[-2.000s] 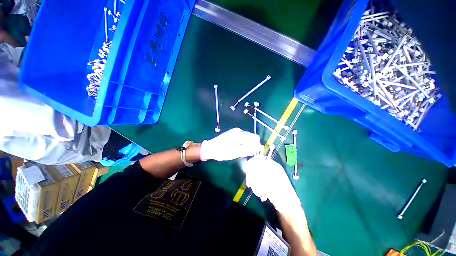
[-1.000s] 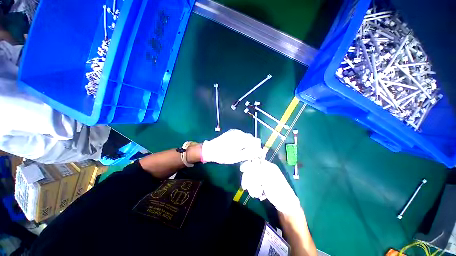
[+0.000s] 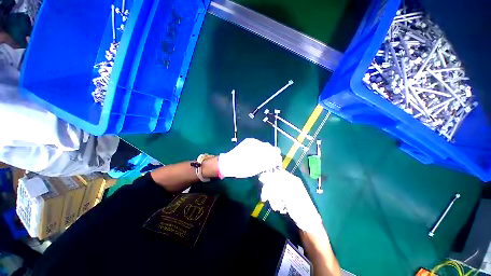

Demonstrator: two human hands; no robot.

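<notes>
My left hand and my right hand, both in white gloves, meet low in the centre. Their fingers are closed around small cable assemblies. Only tiny connector ends show between the fingertips; the rest and their number are hidden. Several loose thin whitish cables lie on the green mat beyond my hands: one upright in view, one slanting, and a crossed group. Another cable lies beside a green piece. A lone cable lies at the right.
A blue bin heaped with cables stands at upper right. Another blue bin with fewer stands at upper left. A metal rail runs between them. A yellow strip crosses the mat. A person's white sleeve and cartons are at left.
Both hands stay together in nearly the same place, with small shifts of the fingers. The right hand sits very slightly further left than before. The loose cables and bins have not visibly moved.
</notes>
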